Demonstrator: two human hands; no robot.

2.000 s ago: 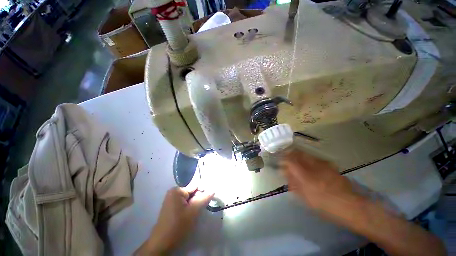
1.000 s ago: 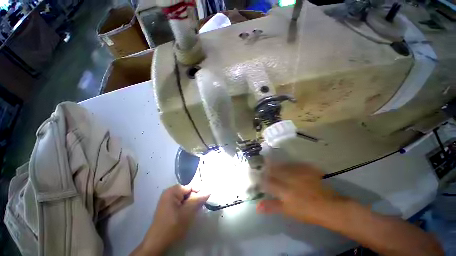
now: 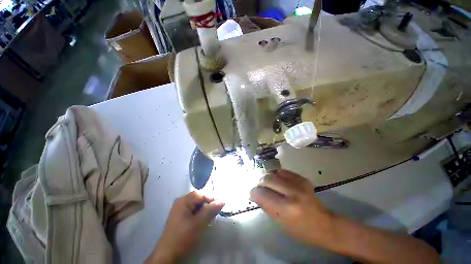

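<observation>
The cream sewing machine stands over the white table, its needle area lost in bright lamp glare. My left hand is at the left front of the glare, thumb and fingertips pinched together; whether they hold a thread cannot be told. My right hand is at the right of the glare, below the white tension knob, fingers curled; what it holds, if anything, is hidden. The beige trousers lie bundled on the table at the left, touched by neither hand.
A dark oval guard is left of the needle area. A dark slim metal tool lies on the machine bed, right of the knob. Cardboard boxes stand behind the table. The table edge runs behind the trousers.
My right hand has moved down and left from beside the knob to the edge of the glare. My left hand stays near the needle area. The view has shifted slightly.
</observation>
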